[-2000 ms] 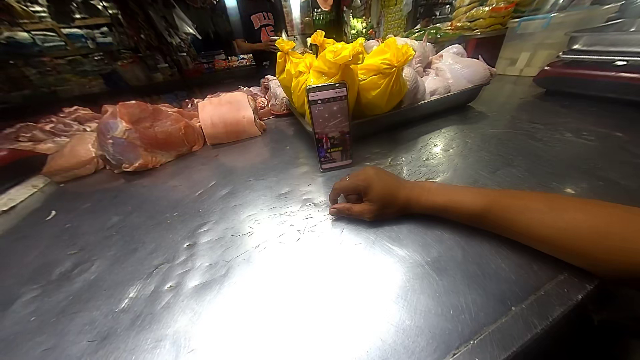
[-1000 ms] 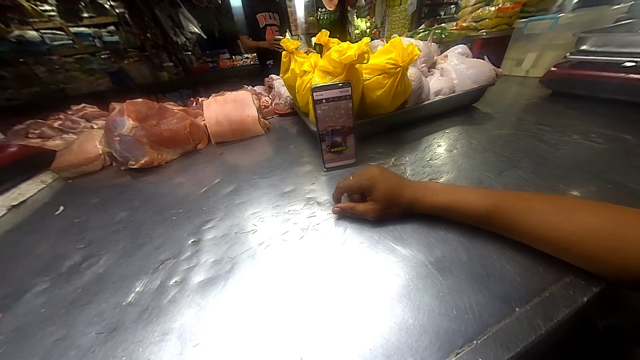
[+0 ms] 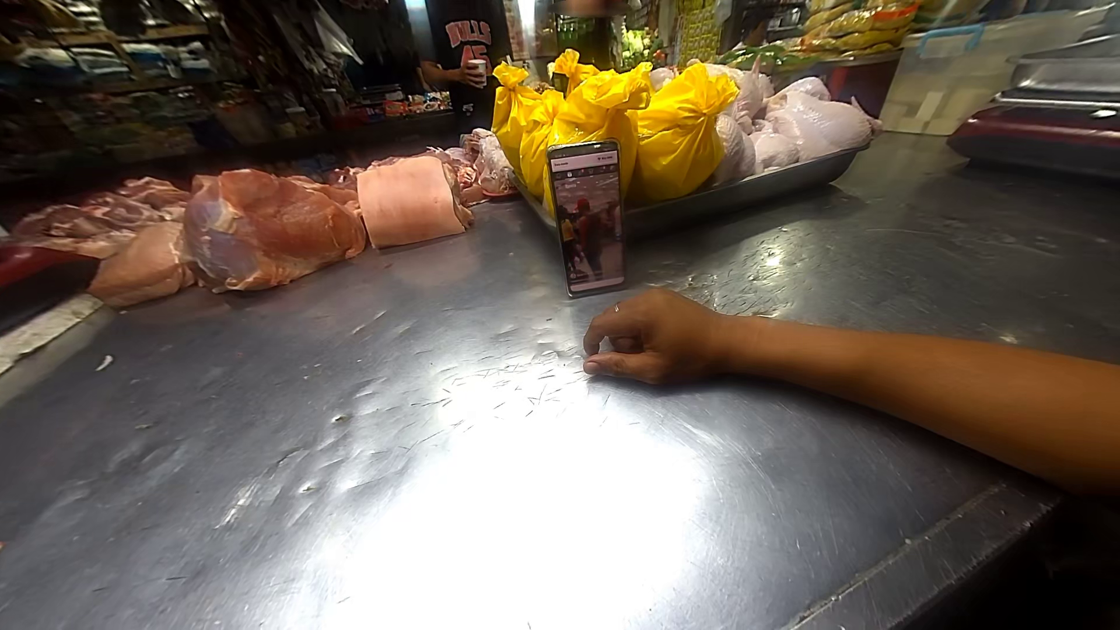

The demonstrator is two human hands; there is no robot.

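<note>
My right hand (image 3: pixel 656 337) rests on the metal tabletop (image 3: pixel 289 411), fingers loosely curled, a ring on one finger. It seems to hold nothing. Just beyond the fingers a smartphone (image 3: pixel 588 219) stands upright with its screen lit, leaning toward a metal tray (image 3: pixel 744 194). Knotted yellow plastic bags (image 3: pixel 682 131) and whole raw chickens (image 3: pixel 814 122) fill that tray. To the left lie a large raw meat cut (image 3: pixel 267 229) and a rolled piece with skin (image 3: pixel 409 201). My left hand is out of view.
A dark red scale (image 3: pixel 1041 131) stands at the far right beside a translucent plastic bin (image 3: pixel 941 79). More raw meat (image 3: pixel 144 262) lies at the left. Behind the table stands a person (image 3: pixel 468 52) in a dark jersey holding a cup. The table's edge (image 3: pixel 927 551) is at lower right.
The picture on the phone's screen has changed. My right hand stays in the same place beside the phone.
</note>
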